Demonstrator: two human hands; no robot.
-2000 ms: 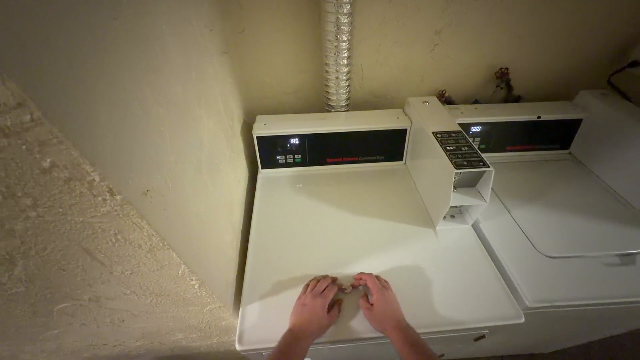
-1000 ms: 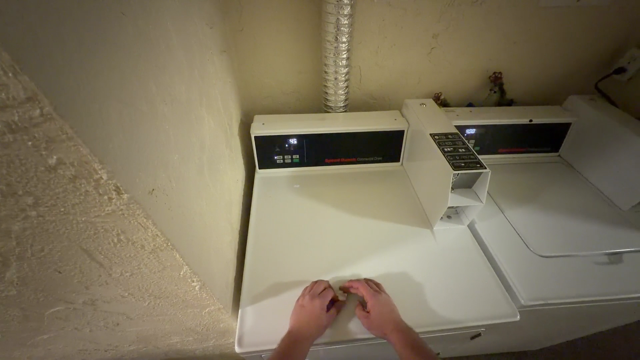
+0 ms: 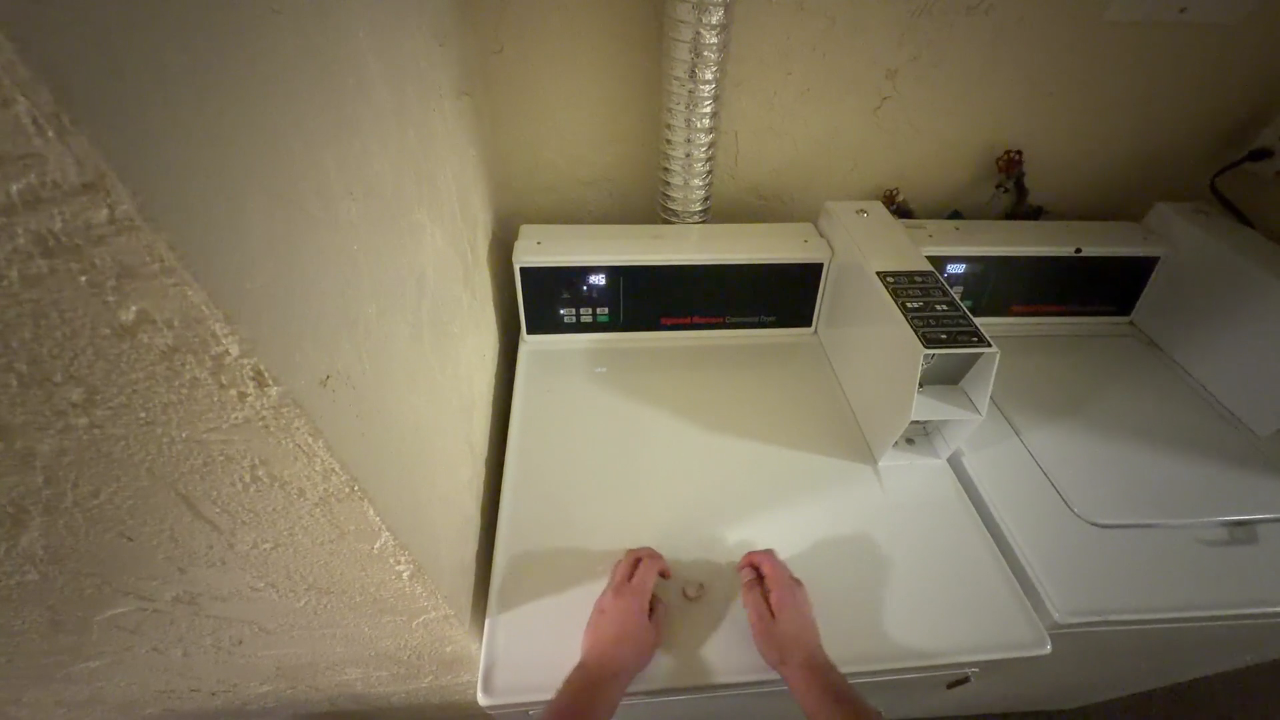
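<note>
A small, thin, curved item (image 3: 693, 591), too small to name, lies on the white top of a commercial dryer (image 3: 690, 450) near its front edge. To its left my left hand (image 3: 628, 610) rests with curled fingers, not touching it. My right hand (image 3: 775, 605) is on the other side, thumb and fingertips close together. Whether anything is pinched in those fingertips cannot be made out.
The dryer's lit control panel (image 3: 670, 298) stands at the back. A white coin box housing (image 3: 880, 330) with open compartments is to its right, beside a white washer (image 3: 1150, 430). A foil duct (image 3: 692, 110) rises behind. A rough plaster wall (image 3: 370, 300) borders the left.
My hands were close together around the small item. Now they are apart, the right one moved rightward, and the item lies uncovered between them.
</note>
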